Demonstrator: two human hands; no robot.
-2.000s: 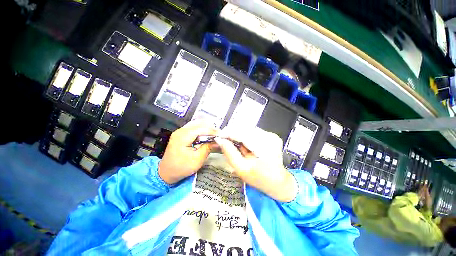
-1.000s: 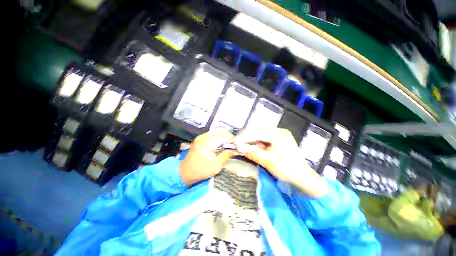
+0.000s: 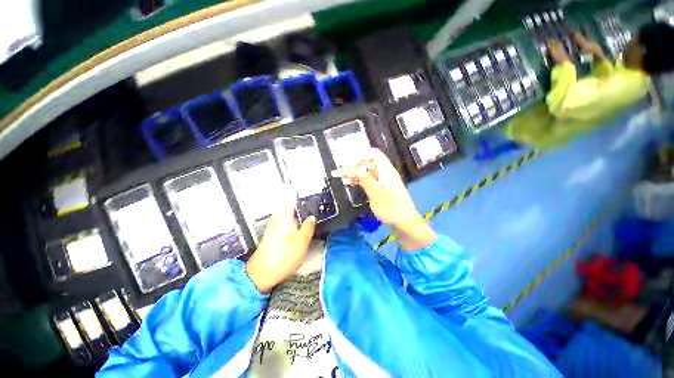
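Note:
An open phone unit (image 3: 304,164) with a pale centre and dark lower end lies at the fourth slot of the black foam tray (image 3: 196,164), slightly overlapping its neighbour. My left hand (image 3: 282,247) grips its lower left corner, thumb on top. My right hand (image 3: 384,193) is over the fifth phone unit (image 3: 347,140), fingertips drawn together near the held unit's right edge. Glare and blur hide whether anything small is between them. Three more open phone units (image 3: 205,210) lie in the tray to the left.
Several blue bins (image 3: 255,100) with dark contents stand behind the tray. Side foam trays with phones are at left (image 3: 87,251) and right (image 3: 423,122). A clear blister tray (image 3: 491,83) is farther right. A yellow-clad person (image 3: 595,92) is at upper right. A pale shelf edge crosses the upper left.
The view has turned, swinging the tray round. My hands, together before my chest earlier, are now apart over the tray. A phone unit now shows at the fourth slot, which was bare before.

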